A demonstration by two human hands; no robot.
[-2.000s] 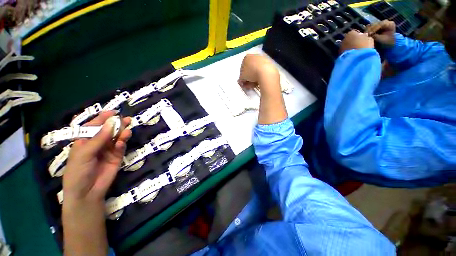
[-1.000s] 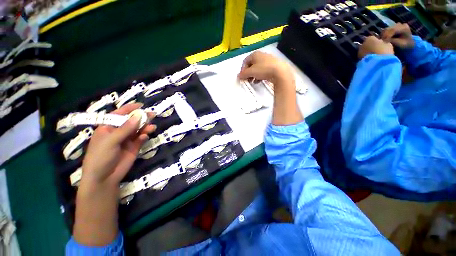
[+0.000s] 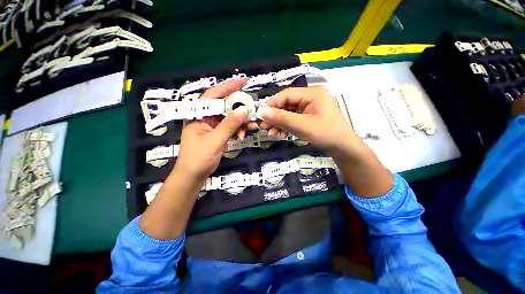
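Note:
My left hand (image 3: pixel 208 138) pinches a round white watch head (image 3: pixel 238 104) above the black foam tray (image 3: pixel 135 192). The watch head shows a dark round centre. A short white strap half (image 3: pixel 201 109) with a buckle extends from it to the left. My right hand (image 3: pixel 311 115) meets the watch head's right side with thumb and index finger, which pinch a small white strap end (image 3: pixel 265 112). The rest of that piece is hidden by the right hand. Rows of white-strapped watches (image 3: pixel 236 181) lie in the tray.
Long white straps (image 3: pixel 406 109) lie on a white sheet (image 3: pixel 429 150) at right. A jumbled pile of short straps (image 3: pixel 30 184) lies at far left. Neighbouring trays stand at upper left and far right (image 3: pixel 455 95). A yellow post (image 3: pixel 371 26) rises behind. A neighbour's blue sleeve (image 3: pixel 501 189) is at right.
My right hand has moved left from the strap stack to the watch head, with a strap end in its fingers. My left hand still holds the watch head. The view has shifted left.

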